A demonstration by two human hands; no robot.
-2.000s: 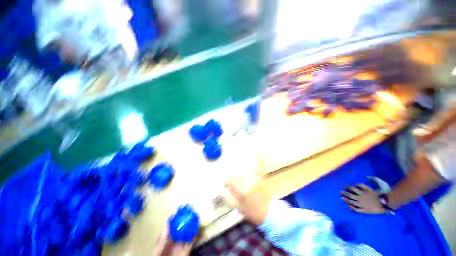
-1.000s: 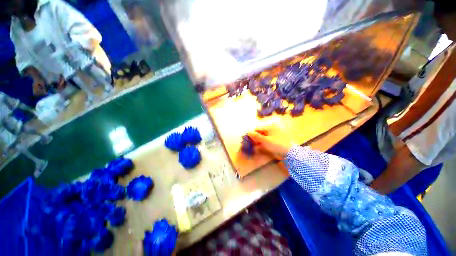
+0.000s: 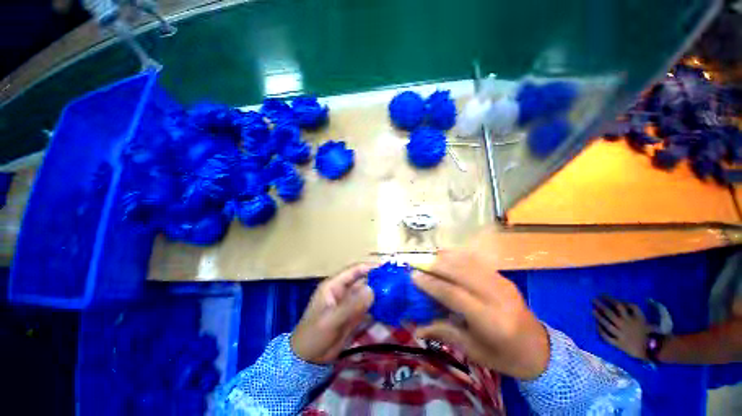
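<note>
A blue spiky part [image 3: 395, 292] is held between both hands above the red-and-white checked apron, at the bench's front edge. My left hand [image 3: 335, 313] grips it from the left with the fingertips. My right hand [image 3: 484, 313] is on its right side, slightly blurred, fingers on the part. Whether a second piece is pressed to it is partly hidden by the fingers. A small whitish dish [image 3: 420, 220] lies on the bench just beyond the hands.
Blue parts [image 3: 203, 166] are heaped at left by a tilted blue bin [image 3: 73, 187]. Three blue parts [image 3: 426, 146] sit beyond the dish. The orange-lit heating box [image 3: 618, 191] holds dark pieces at right. Another person's hand [image 3: 625, 325] is at lower right. A green belt runs behind.
The view has swung toward the bench's front. My right hand has left the heating box, where it held a dark piece, and is now at the blue part with my left hand.
</note>
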